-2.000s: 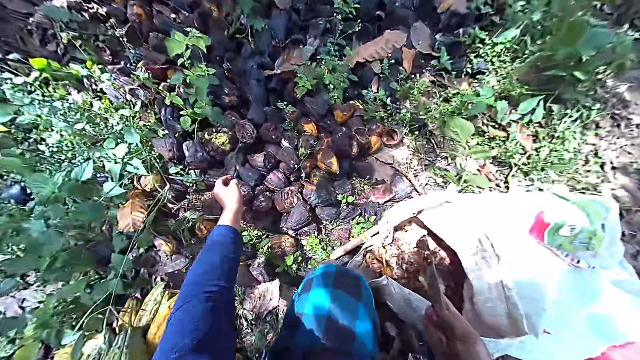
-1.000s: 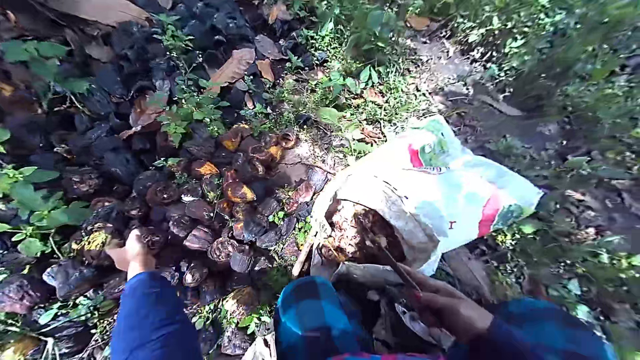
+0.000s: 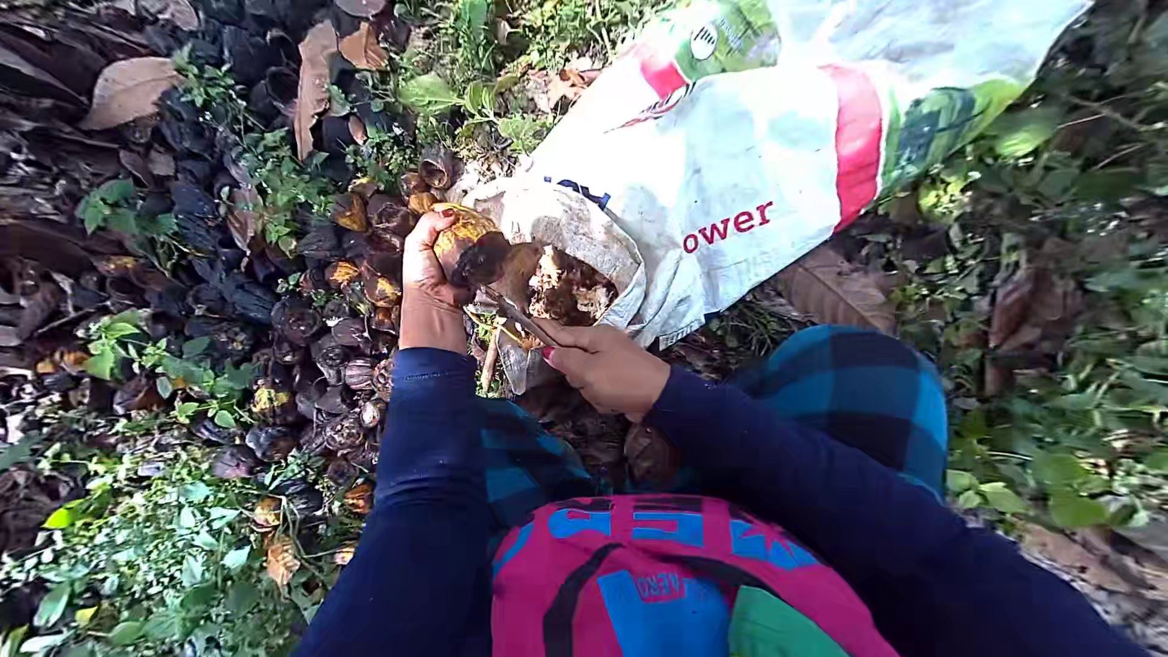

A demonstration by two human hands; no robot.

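Observation:
My left hand [image 3: 432,274] grips a yellow and dark brown cacao pod [image 3: 467,239], held just left of the sack's mouth. In my right hand [image 3: 610,363] is a knife [image 3: 518,315], its blade pointing up and left toward the underside of the pod; whether the tip touches it I cannot tell. The white woven plastic sack [image 3: 748,173] lies on the ground with its mouth toward my hands. Wet, pale brown cacao beans and pulp [image 3: 570,287] show inside the opening.
Dark, empty-looking cacao husks [image 3: 297,319] are heaped on the left. Large dry leaves [image 3: 135,91] lie among them, and another dry leaf [image 3: 839,290] lies beside the sack. Green weeds [image 3: 146,547] grow at lower left and along the right. My knees in checked cloth are close below the sack.
My left hand has moved from the husk heap to beside the sack's mouth, and a yellow-brown pod now shows in it. The knife is still in my right hand. The view has shifted.

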